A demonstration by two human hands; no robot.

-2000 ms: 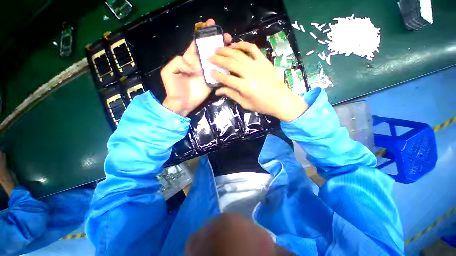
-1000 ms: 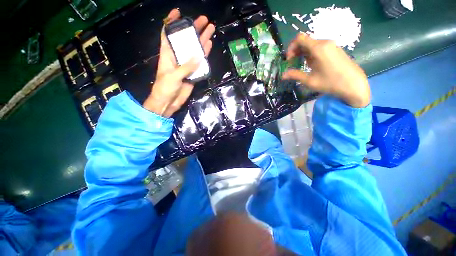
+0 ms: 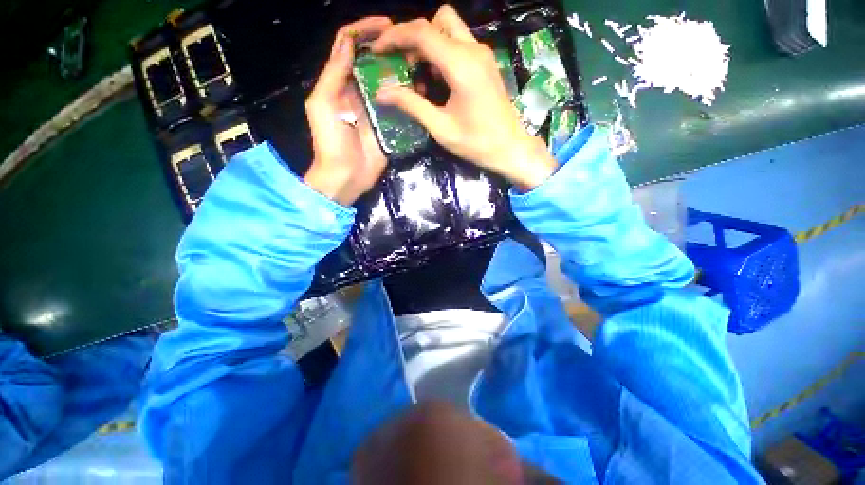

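Observation:
My left hand (image 3: 343, 128) holds a handset housing above the black pocket tray (image 3: 275, 99), its fingers around the left and far edges. A green circuit board (image 3: 396, 123) lies on or in the housing, facing up. My right hand (image 3: 465, 95) is over the board, with thumb and fingers on it. The fingers hide the board's far right part. More loose green circuit boards (image 3: 542, 80) lie on the tray's right side. Several dark housings with pale gold outlines (image 3: 207, 62) sit in the tray's left pockets.
A pile of small white strips (image 3: 681, 59) lies right of the tray on the green bench (image 3: 778, 118). A stack of white cards (image 3: 797, 24) stands at the far right. A metal-framed unit (image 3: 70, 49) lies far left. A blue stool (image 3: 745, 270) stands beyond the bench edge.
My right hand has moved from the boards on the right back to the housing. A green board now shows where the white face was. The view has shifted slightly.

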